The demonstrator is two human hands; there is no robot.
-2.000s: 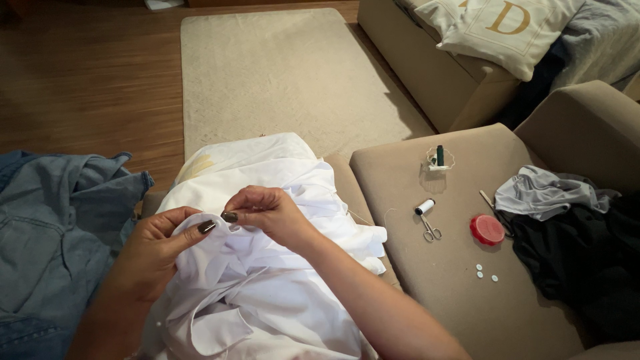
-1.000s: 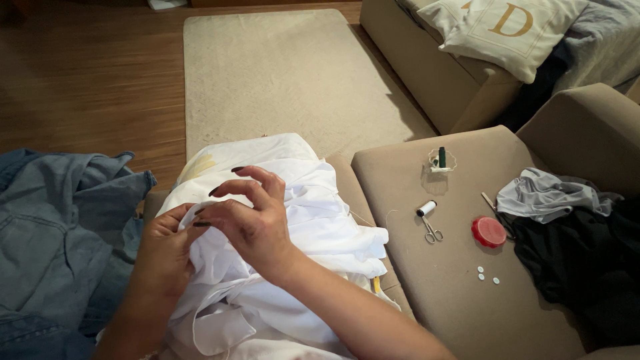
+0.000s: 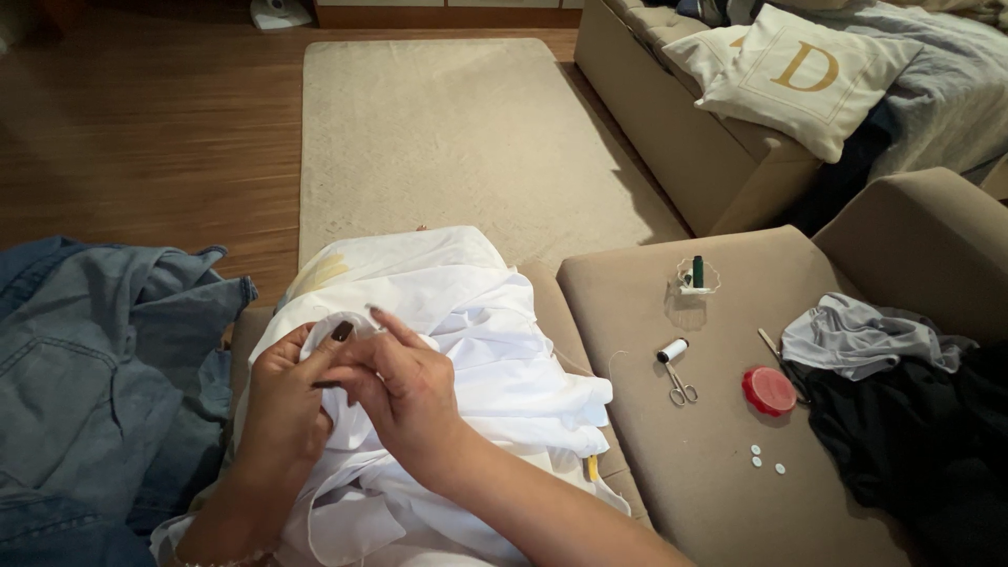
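Note:
A white garment (image 3: 480,331) lies bunched over the lap. My left hand (image 3: 295,394) pinches a folded edge of it between thumb and fingers. Close against it, my right hand (image 3: 402,382) has thumb and fingers drawn together at the same edge; whether it holds a needle is too small to tell. On the seat to the right lie a white thread spool (image 3: 672,350), small scissors (image 3: 682,386) touching it, a red round container (image 3: 769,391) and three white buttons (image 3: 757,461). A clear scalloped dish (image 3: 703,285) holds a dark green spool (image 3: 698,272).
Blue denim clothing (image 3: 102,370) is heaped at the left. Grey cloth (image 3: 858,335) and black cloth (image 3: 882,425) lie at the right, beside the sofa arm (image 3: 937,244). A beige rug (image 3: 457,134) covers floor ahead, with cushions (image 3: 803,79) on a bench behind.
My right hand has lowered from its raised, spread-finger pose one second ago and its fingers have drawn together beside the left thumb. The left hand still pinches the white cloth.

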